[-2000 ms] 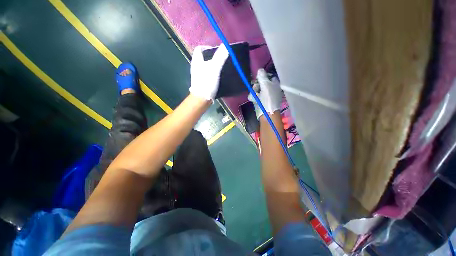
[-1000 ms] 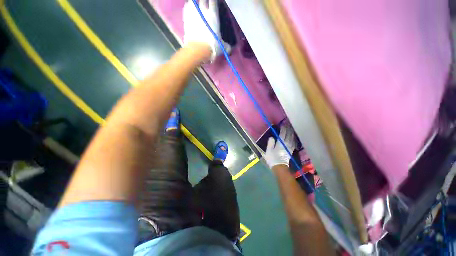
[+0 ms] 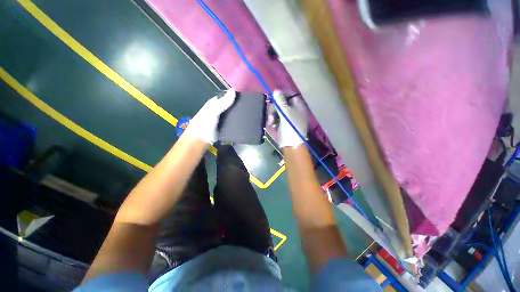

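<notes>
My left hand (image 3: 212,118), in a white glove, holds a dark grey flat device (image 3: 243,118) by its left side. The device is a rounded slab with a plain, matt face, held over the shelf's front edge. My right hand (image 3: 289,121), also gloved, is at the device's right edge beside a small dark part; whether it grips a lead or plug cannot be told. A blue cable (image 3: 246,61) crosses in front of my right hand.
The pink-covered shelf (image 3: 196,34) runs diagonally, with dark devices and an orange-red holder (image 3: 337,179) further down. A grey-white panel with a wooden edge (image 3: 365,134) stands right of it. An upper pink shelf (image 3: 422,97) holds a dark device. The green floor (image 3: 97,97) has yellow lines.
My left hand has come back down from the upper shelf area with a dark device. My right hand has moved up and left from the lower devices to this device's edge.
</notes>
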